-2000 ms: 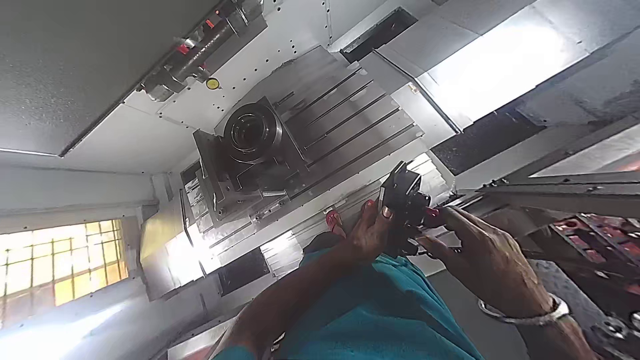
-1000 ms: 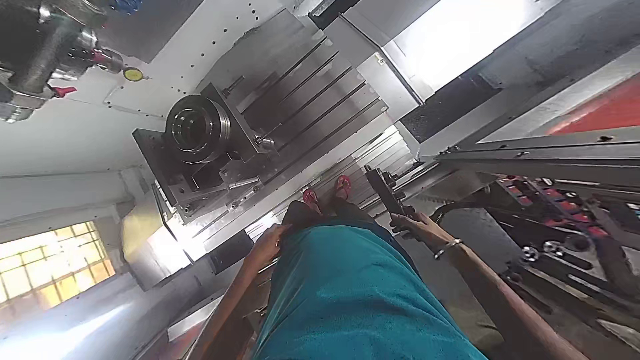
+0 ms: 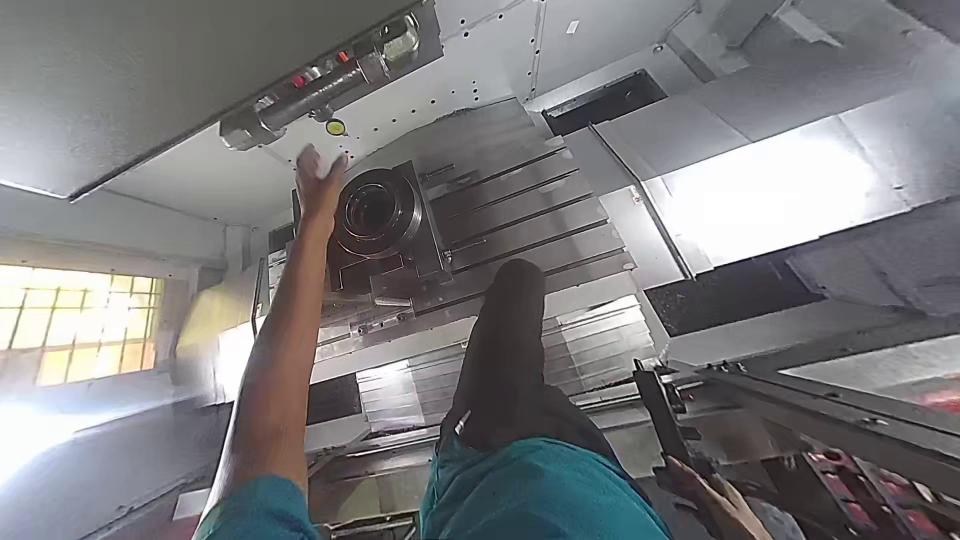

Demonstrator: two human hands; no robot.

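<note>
My left hand (image 3: pixel 321 184) reaches out beside a round metal ring part (image 3: pixel 377 212), thumb and fingers apart; whether it touches the fixture is unclear. The ring is mounted on a metal angle fixture (image 3: pixel 429 225) on the slotted machine table (image 3: pixel 525 202). At the lower right, my right hand (image 3: pixel 709 495) is closed around a dark measuring or hand tool with a long flat bar (image 3: pixel 660 412), whose exact kind I cannot tell. One leg in dark trousers (image 3: pixel 506 337) is raised toward the table's front edge.
Overhead at upper left is the machine's spindle-side assembly (image 3: pixel 322 94) with a yellow-faced gauge (image 3: pixel 335 127). Metal way covers (image 3: pixel 600 337) lie below the table. A rack with red holders (image 3: pixel 847 487) stands at lower right, and a barred window (image 3: pixel 75 322) is at left.
My left hand, beside my body one second ago, now reaches forward to the ring fixture. One leg has lifted toward the table. The dark tool, near both hands two seconds ago, is in my right hand.
</note>
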